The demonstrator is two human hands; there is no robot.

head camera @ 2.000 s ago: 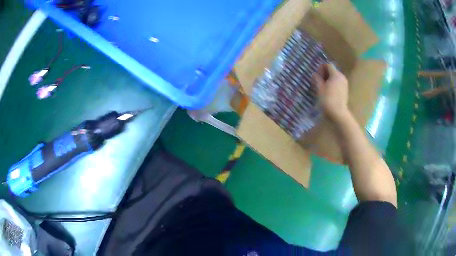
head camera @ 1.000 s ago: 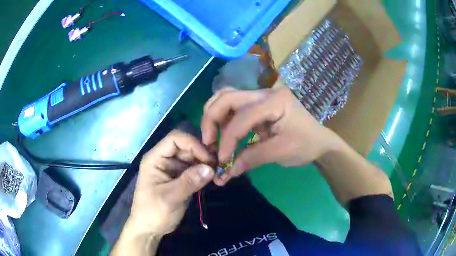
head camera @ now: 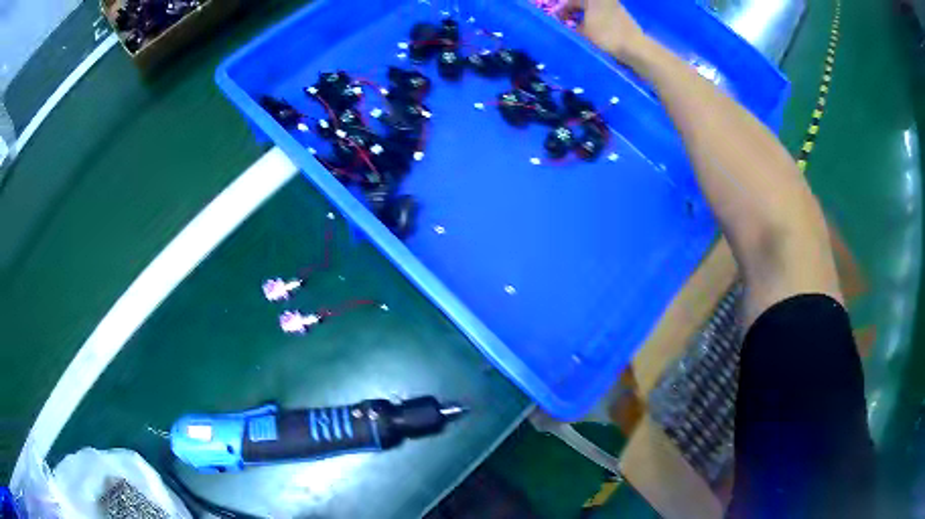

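My right hand point(head camera: 606, 24) reaches to the top edge of the view, its fingertips at some pink parts point(head camera: 556, 8) beside the blue tray's far wall. The fingers are small and blurred, so I cannot tell if they grip anything. My left hand is not in view. The large blue tray point(head camera: 507, 238) holds many black parts point(head camera: 350, 122) with red wires. Two pink units with thin red wires, one of them nearer point(head camera: 298, 322), lie on the green bench left of the tray.
A blue and black electric screwdriver point(head camera: 330, 436) lies on the bench, bit pointing right. A white bag of screws point(head camera: 112, 487) is at the lower left. An open cardboard box point(head camera: 659, 471) with wrapped rows is at the lower right. A small box of dark parts point(head camera: 152, 43) stands top left.
My hands were together over my lap, working on a small part with a red wire. Now my right arm is stretched up across the tray and my left hand has left the view. The view has shifted.
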